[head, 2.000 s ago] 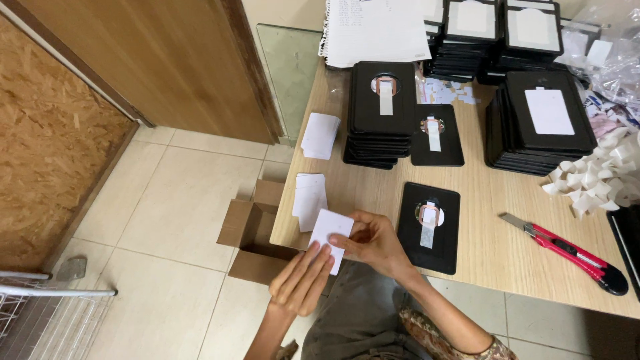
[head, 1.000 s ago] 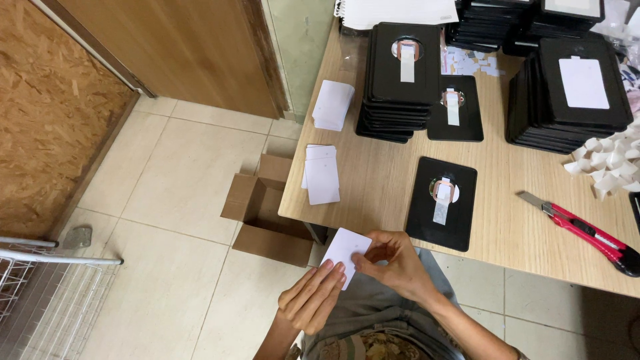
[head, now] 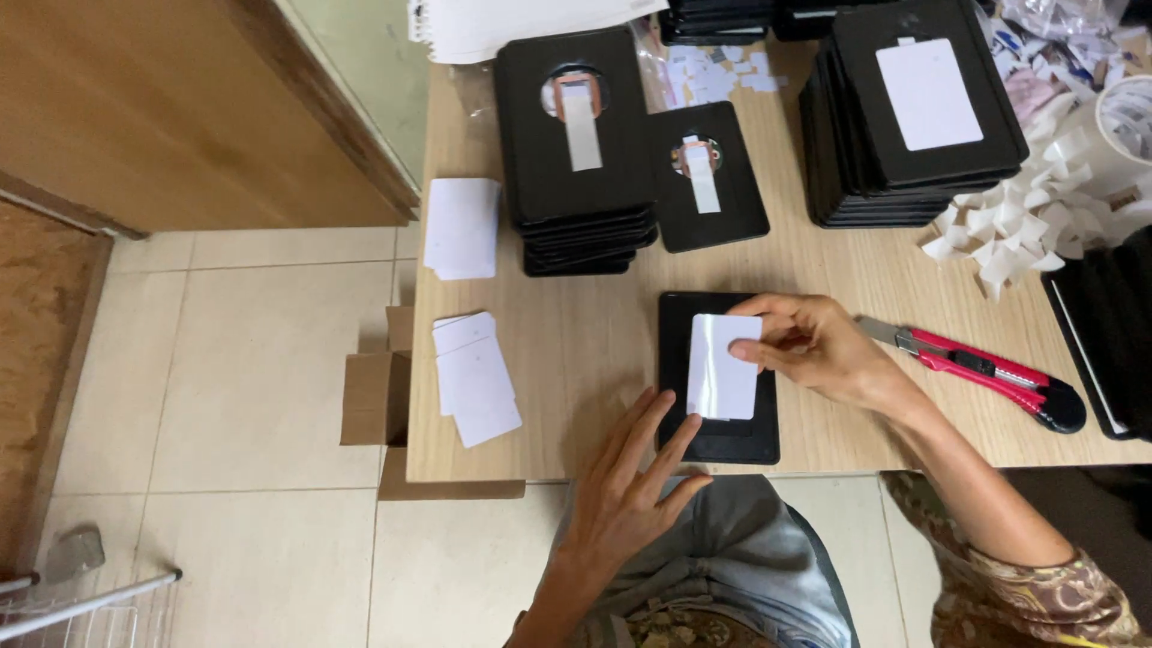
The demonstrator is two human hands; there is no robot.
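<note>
A glossy white plastic card (head: 723, 378) is pinched between the thumb and fingers of my right hand (head: 810, 346). It lies over a flat black rectangular plate (head: 673, 324) near the table's front edge and hides the plate's middle. My left hand (head: 634, 477) has its fingers spread, its fingertips at the plate's lower left side and near the card's lower edge; it grips nothing. Two groups of white cards, an upper one (head: 462, 225) and a lower, fanned one (head: 481, 387), lie at the table's left edge. Another black plate (head: 742, 193) with a round opening and a pale strip lies behind.
Stacks of black plates stand at back left (head: 576, 193) and back right (head: 909, 171), the latter topped by a white card. A red utility knife (head: 981, 364) with its blade out lies right of my right hand. Curled paper scraps (head: 1012, 225) are heaped behind it. A cardboard box (head: 369, 396) sits below the table's left edge.
Both hands have moved from in front of the table to the black plate. My left hand has let go of the white card, which my right hand still holds, now over the plate.
</note>
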